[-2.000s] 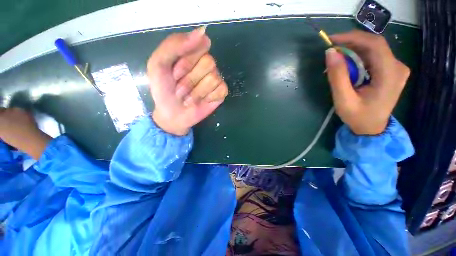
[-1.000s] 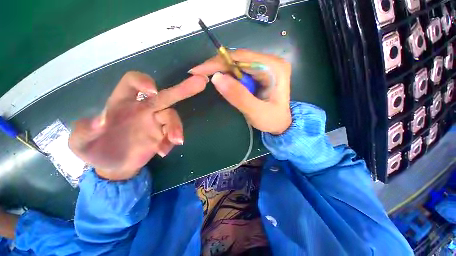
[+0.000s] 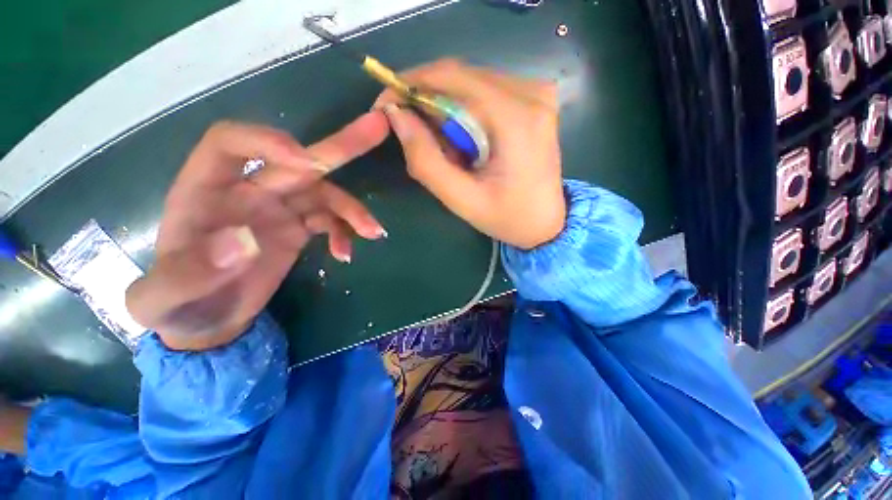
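My right hand (image 3: 484,146) holds a slim pen-like tool (image 3: 411,94) with a dark tip, yellow-gold collar and blue grip. Its tip points up and left over the bench's pale edge strip. A pale cord (image 3: 486,278) runs from below my right hand to the bench's near edge. My left hand (image 3: 245,229) is palm up with fingers spread. A small cluster of silvery parts (image 3: 253,167) lies on its fingers. One left fingertip touches or nearly touches my right fingertips; whether anything is between them I cannot tell.
Stacked black trays (image 3: 724,166) with rose-gold watch cases (image 3: 790,183) stand on the right. A clear bag with a white label (image 3: 101,278) and a blue-handled tool (image 3: 10,244) lie left. A dark case's edge (image 3: 518,3) shows at the top. Another person's sleeve (image 3: 73,439) is lower left.
Both hands have come together from apart, and the view has swung right to show the trays. Silvery parts now show on my left hand. In the last second the hands and tool have shifted slightly up-left.
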